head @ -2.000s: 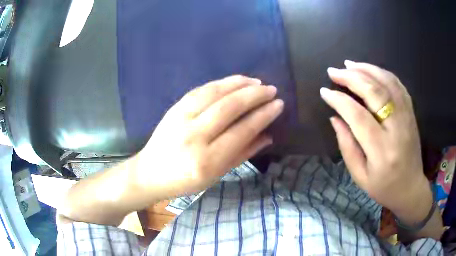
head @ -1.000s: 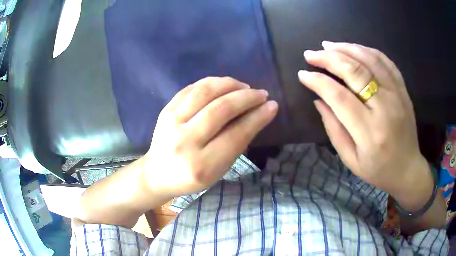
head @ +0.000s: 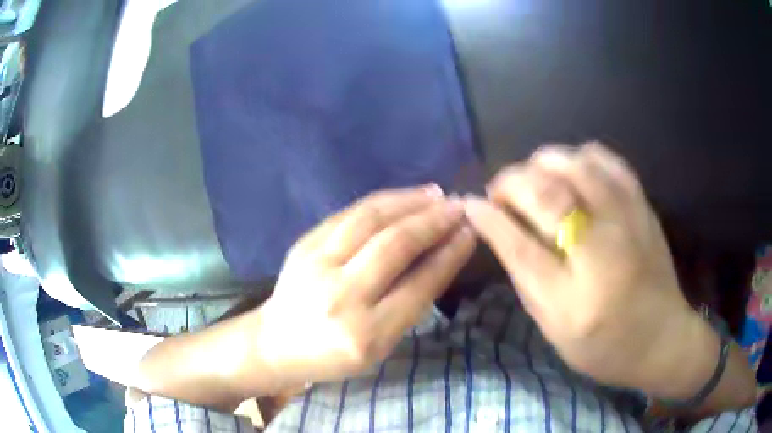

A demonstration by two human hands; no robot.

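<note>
A navy patch (head: 330,110) lies flat on a large dark shiny panel (head: 584,76). A seam or folded edge (head: 461,93) runs along the patch's right side down to my fingertips. My left hand (head: 372,279) is over the patch's near edge, its fingers together at the near right corner, pinching the edge there. My right hand (head: 584,262), with a gold ring, is slightly blurred. Its fingertips meet the left ones at the same corner; what they hold, if anything, is hidden.
A white shape (head: 129,63) shows at the upper left of the dark panel. The panel's left side curves down in folds. White and grey items (head: 63,351) lie at the lower left. A colourful printed thing (head: 758,296) is at the right edge. My checked shirt is below.
My right hand has moved left and its fingertips now meet my left hand's. My left hand has shifted slightly nearer to me. The patch's far left corner has come into view.
</note>
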